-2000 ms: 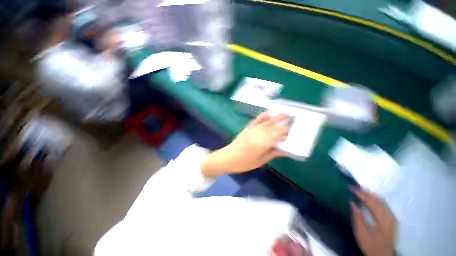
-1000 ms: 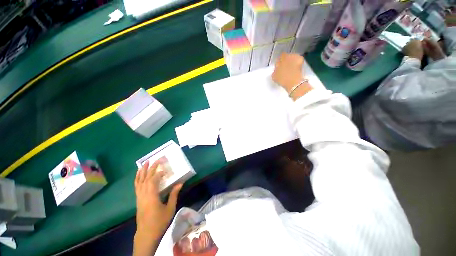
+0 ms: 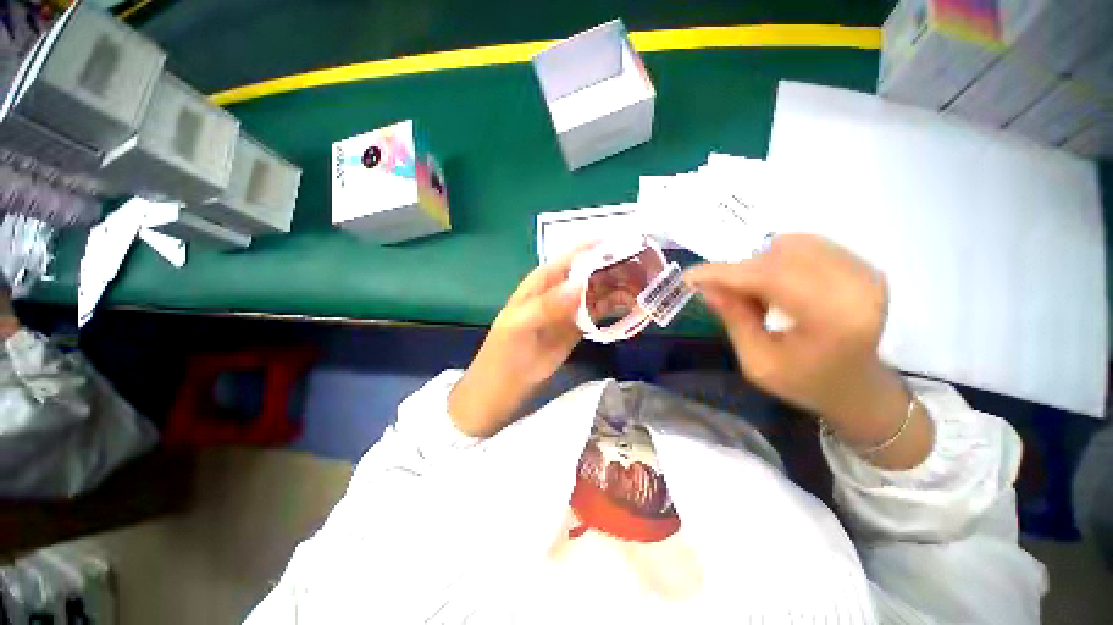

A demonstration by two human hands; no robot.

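Observation:
My left hand (image 3: 527, 336) holds a smartwatch (image 3: 596, 293) with a pale looped band, over the bench's front edge. My right hand (image 3: 799, 320) pinches a small barcode label (image 3: 666, 297) at the band's right side; the label touches or overlaps the band. A shallow white inner box (image 3: 574, 232) lies on the bench just behind the watch, partly hidden by it. White leaflets (image 3: 714, 202) lie loosely beside it. An open white box (image 3: 598, 104) stands behind them.
An outer box (image 3: 388, 183) with a round black product picture stands left of centre. Stacked grey-white boxes (image 3: 183, 134) and paper scraps (image 3: 116, 250) are at the left. A white foam sheet (image 3: 964, 244) lies right, with stacked colour-edged boxes (image 3: 964, 49) behind. A red stool (image 3: 238, 397) is below.
The view has swung so the box stacks at left show again. My left hand has gone from the inner box to holding the watch. My right hand has moved from the foam sheet to the label.

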